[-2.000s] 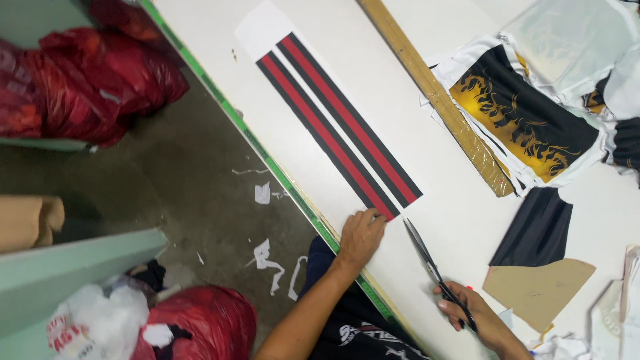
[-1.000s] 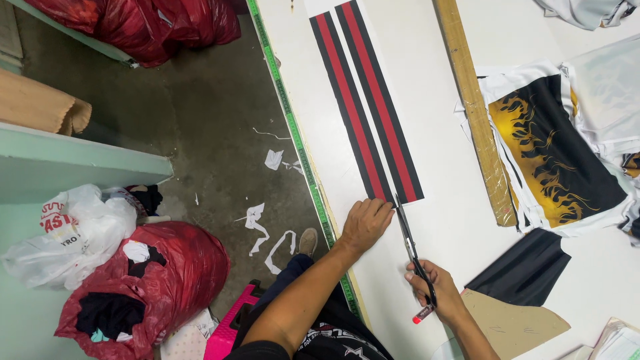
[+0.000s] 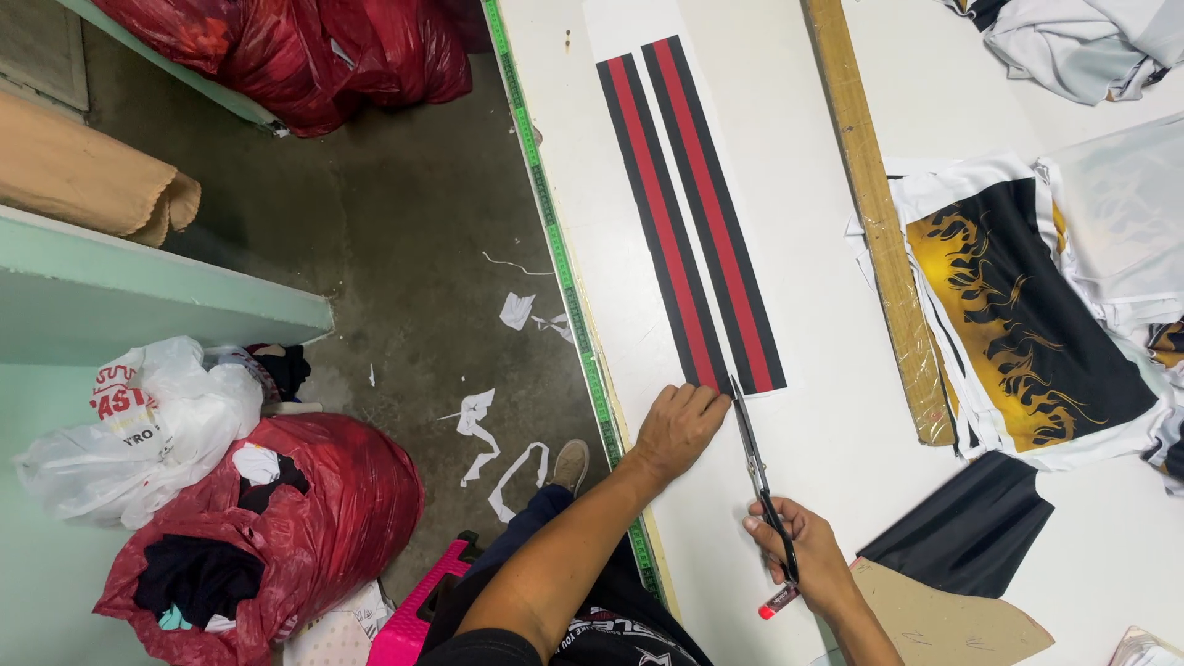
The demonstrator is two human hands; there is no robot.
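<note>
A white fabric piece with two black-and-red stripes lies lengthwise on the white table. The fingers of my left hand press on the near end of its left stripe. My right hand grips the black handles of fabric scissors, whose blade tips meet the near edge of the fabric between the two stripes. A small red-tipped item shows under my right hand; whether it is held too, I cannot tell.
A wooden bar lies to the right, against black fabric with yellow flames. Black fabric and a brown pattern piece lie nearer. A green measuring tape lines the table edge. Red bags stand on the floor.
The scissors in my right hand have come up to the near edge of the striped fabric, from a little away from it. My left hand stays at the fabric's near end. The view has turned.
</note>
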